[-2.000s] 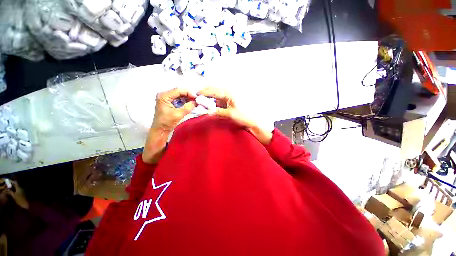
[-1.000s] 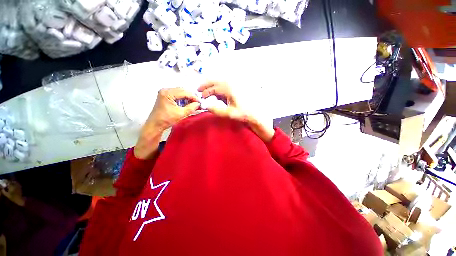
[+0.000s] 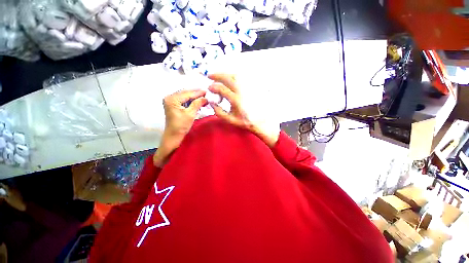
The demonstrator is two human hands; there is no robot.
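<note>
A small white plastic piece (image 3: 213, 96) is held between my two hands, close to my red top; its details are washed out by glare. My left hand (image 3: 181, 110) is on its left side, thumb and fingertips together at the piece. My right hand (image 3: 230, 102) grips it from the right with bent fingers. A loose pile of white pieces with blue marks (image 3: 198, 31) lies just beyond my hands on the black surface.
Clear bags full of white pieces (image 3: 67, 28) stand far left. An empty clear bag (image 3: 77, 110) lies on the white bench (image 3: 308, 77). Small pieces (image 3: 13, 146) lie at the left edge. A black cable (image 3: 344, 67) crosses the bench at right. An open carton (image 3: 103, 180) is below the bench.
My right hand has shifted a little up and its fingers are more spread and bent around the piece. My left hand has moved slightly right, and its forearm is more upright.
</note>
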